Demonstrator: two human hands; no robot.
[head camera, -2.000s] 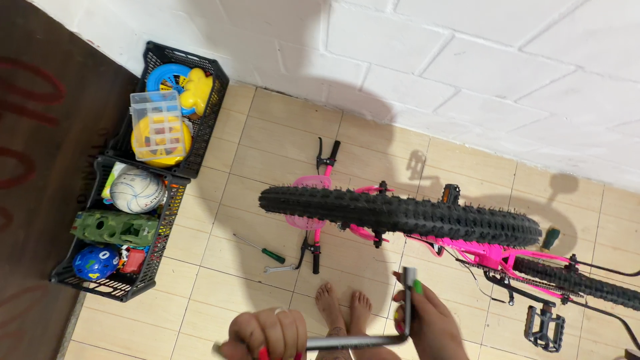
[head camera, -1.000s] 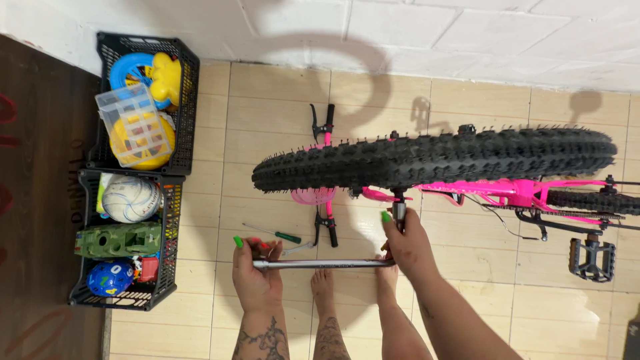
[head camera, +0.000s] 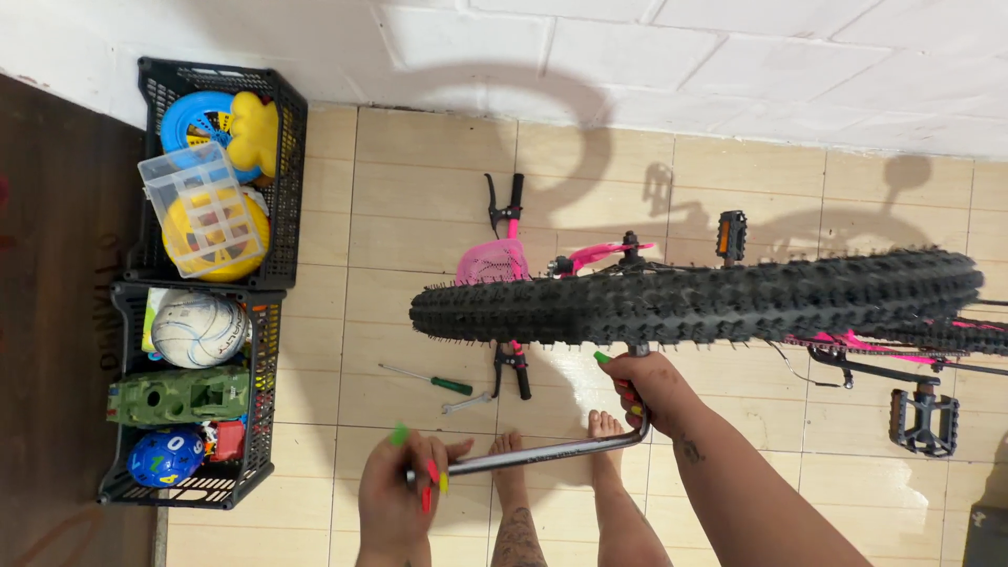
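Observation:
An L-shaped metal socket wrench (head camera: 543, 454) runs between my two hands. My left hand (head camera: 405, 480), slightly blurred, has its fingers around the end of the long arm. My right hand (head camera: 642, 386) is closed around the short arm, whose tip meets the wheel hub area just below the knobby black tire (head camera: 693, 303); the tire hides part of that contact. The wheel belongs to a pink bicycle standing upside down, with a pink basket (head camera: 492, 264) and black handlebar grips (head camera: 523, 382) at floor level.
A green-handled screwdriver (head camera: 451, 386) and an open-end wrench (head camera: 466, 404) lie on the tiles. Two black plastic crates (head camera: 290, 181) (head camera: 264, 465) of toys and balls stand at left. A black pedal (head camera: 924, 421) juts out at right. My bare feet are below the wheel; a white wall runs behind.
Two seconds ago the socket wrench was away from the wheel; now its short arm is at the hub. Since one second ago, my left hand and the long arm have swung lower, toward my body.

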